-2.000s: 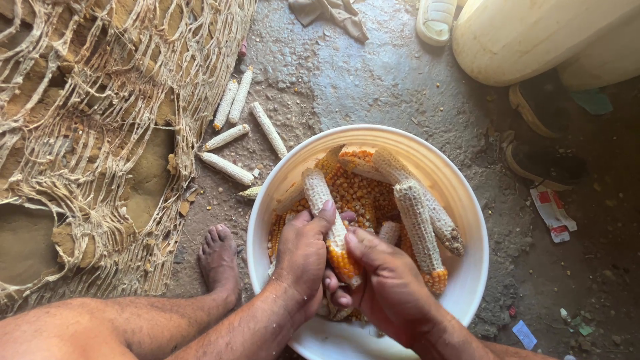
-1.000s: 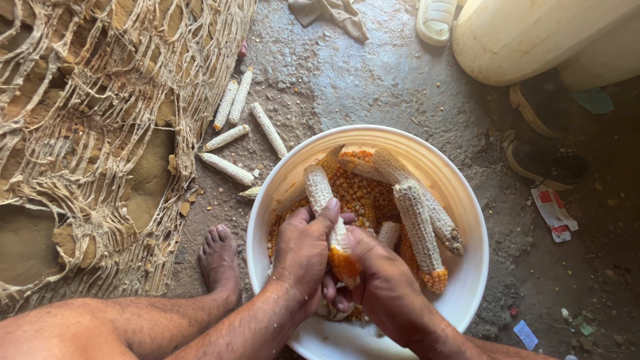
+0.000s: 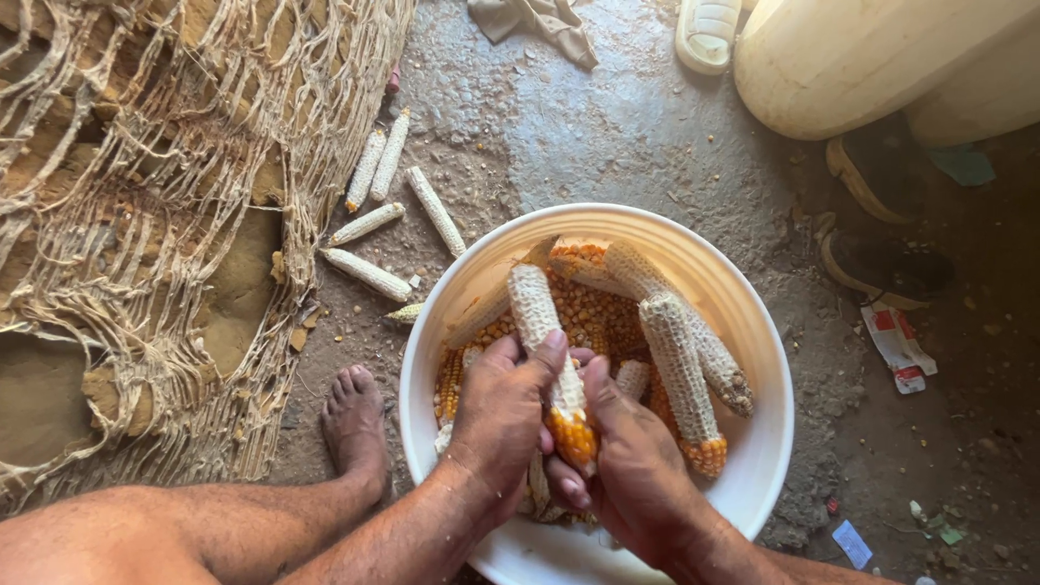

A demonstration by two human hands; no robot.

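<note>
Over a white plastic tub point(image 3: 778, 455), my left hand point(image 3: 505, 406) grips the middle of a mostly stripped corn cob point(image 3: 534, 305). Orange kernels remain on its lower end. My right hand point(image 3: 630, 455) is at that lower end, its thumb against the cob and its fingers curled beneath. Loose corn kernels point(image 3: 578, 313) lie in the tub under my hands. Against the tub's right side lean more cobs, one of them a largely bare cob point(image 3: 678, 370) with kernels at its tip. Other cobs in the tub are partly hidden by my hands.
Several bare cobs point(image 3: 367, 275) lie on the floor left of the tub. A wall with frayed fibre netting point(image 3: 187, 236) is at the left, near a bare foot point(image 3: 355, 414). At the right are pale plastic containers point(image 3: 845, 65), dark shoes point(image 3: 881, 264) and a torn wrapper point(image 3: 898, 345).
My left hand stays around the same cob. My right thumb and fingers have shifted slightly at its lower end, where fewer orange kernels show than two seconds ago.
</note>
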